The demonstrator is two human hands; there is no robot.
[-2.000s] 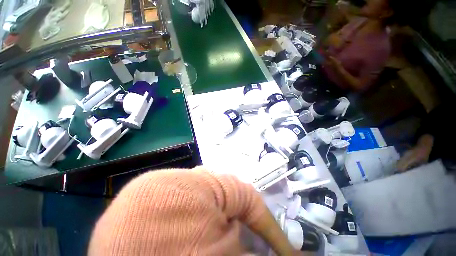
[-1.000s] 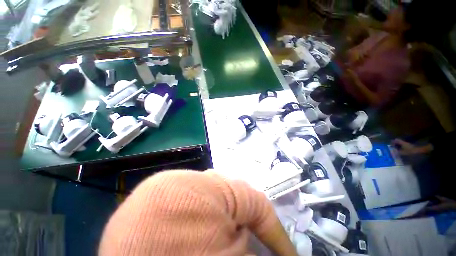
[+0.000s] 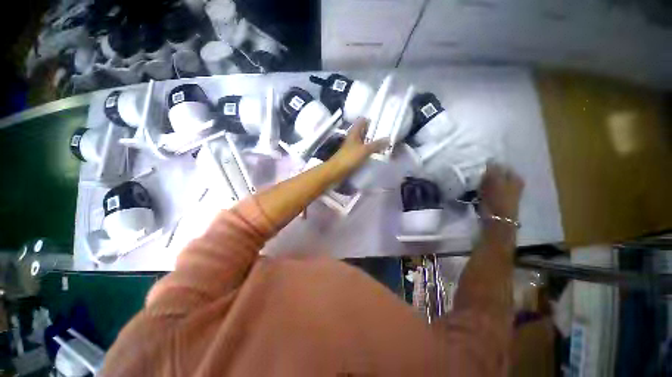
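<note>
White-and-black security cameras lie in rows on a white sheet point(image 3: 508, 125). My left hand point(image 3: 361, 145) is at the middle, its thumb and fingers on the white bracket of a security camera point(image 3: 388, 114). My right hand point(image 3: 501, 190), with a bracelet at the wrist, is closed at the edge of another white security camera point(image 3: 463, 166); both are blurred and its fingers are partly hidden. A camera with a black head point(image 3: 421, 202) stands between my forearms. Another camera point(image 3: 128, 210) lies at the left with its QR label showing.
More cameras point(image 3: 158, 59) are massed beyond the sheet at the top left. Pale printed boxes or sheets point(image 3: 471, 33) lie beyond it at the top right. A brown surface point(image 3: 615, 154) adjoins at the right, a green one point(image 3: 37, 166) at the left. Another camera point(image 3: 74, 357) shows bottom left.
The view has turned from the green bench to face the white sheet. Both arms now reach over the cameras; earlier, neither hand was clearly visible.
</note>
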